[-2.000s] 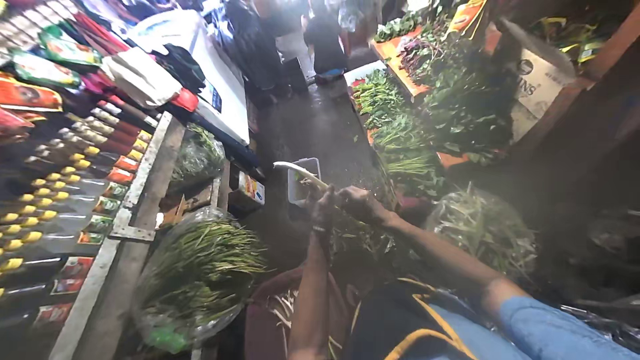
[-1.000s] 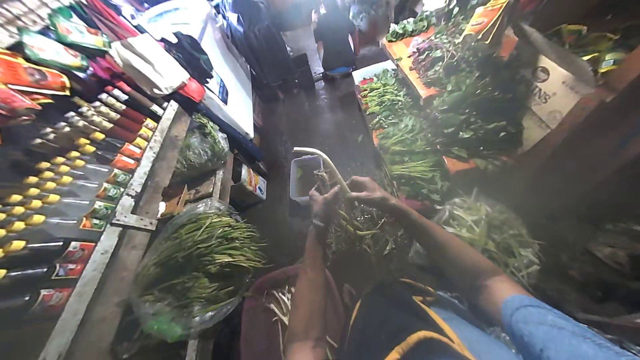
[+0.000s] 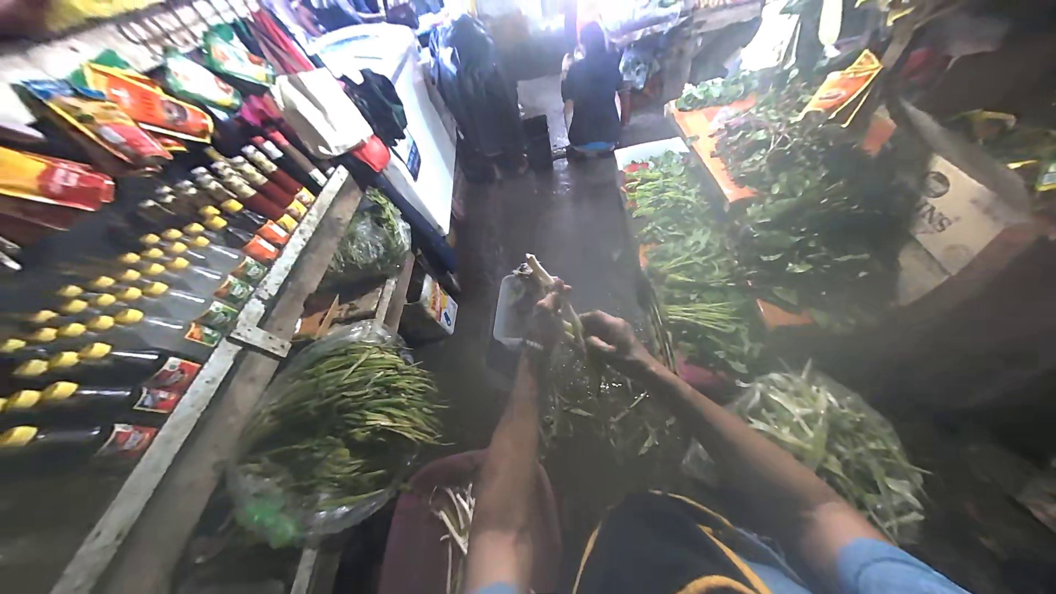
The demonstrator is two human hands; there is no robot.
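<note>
My left hand (image 3: 548, 318) is closed around a pale vegetable stalk (image 3: 540, 272), whose light end sticks up above the fist. Close on its right, my right hand (image 3: 612, 340) has bent fingers at the lower, greenish part of the stalk; its exact grip is blurred. Behind my left hand stands a whitish plastic container (image 3: 505, 318). Green trimmings (image 3: 639, 421) lie below the hands. A dark red tub (image 3: 412, 528) beside my left forearm holds thin pale stalks (image 3: 455, 516).
Left are a plastic bag of long green vegetables (image 3: 355, 421), a wooden rail (image 3: 219, 379) and rows of bottles (image 3: 99, 322). Leafy greens (image 3: 693, 272) fill the right side, above a bag of pale green pieces (image 3: 833, 445). A person (image 3: 592, 91) is farther up the wet aisle.
The long pale stalk curved up to the left above my hands before; now only a short, straighter end shows above my left fist. Both hands remain close together.
</note>
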